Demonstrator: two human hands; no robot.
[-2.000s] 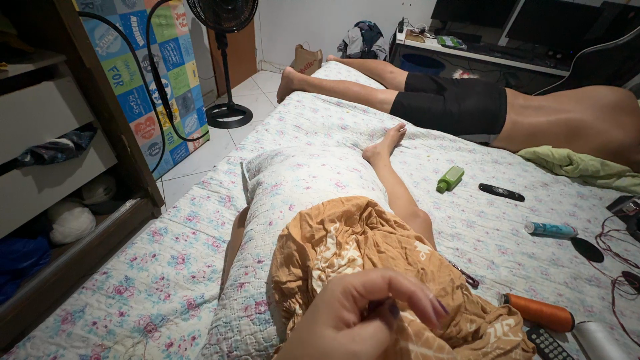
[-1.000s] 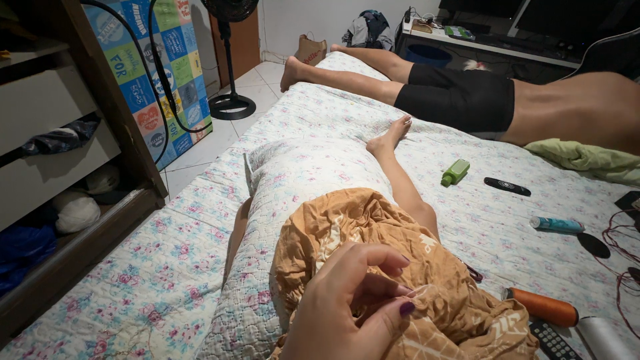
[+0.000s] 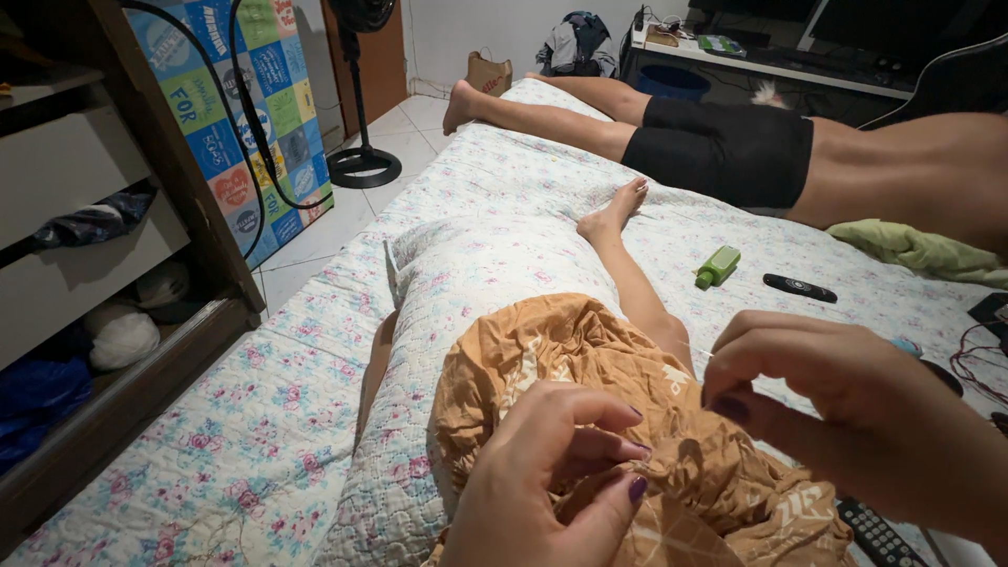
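A crumpled orange-brown cloth (image 3: 583, 346) with pale printed marks lies over my lap, on a quilted floral pillow or cover (image 3: 488, 260). My left hand (image 3: 551, 480) pinches a fold of this cloth between thumb and fingertips, low in the middle of the view. To its right and a little higher, my right hand (image 3: 819, 402) is raised above the cloth with thumb and forefinger closed together. A thin, pale, needle-like sliver (image 3: 697, 349) shows at those fingertips; what it is cannot be told for certain.
On the floral bedsheet (image 3: 291, 402) lie a green bottle (image 3: 718, 266), a black remote (image 3: 799, 288) and a keypad remote (image 3: 878, 531). Another person (image 3: 724, 150) lies across the bed's far side. A pedestal fan (image 3: 364, 161) stands beyond the left edge, near an open-fronted wooden cabinet (image 3: 228, 315).
My right hand has come into view from the right and is raised over the cloth. My left hand has moved onto the cloth and now pinches a fold of it.
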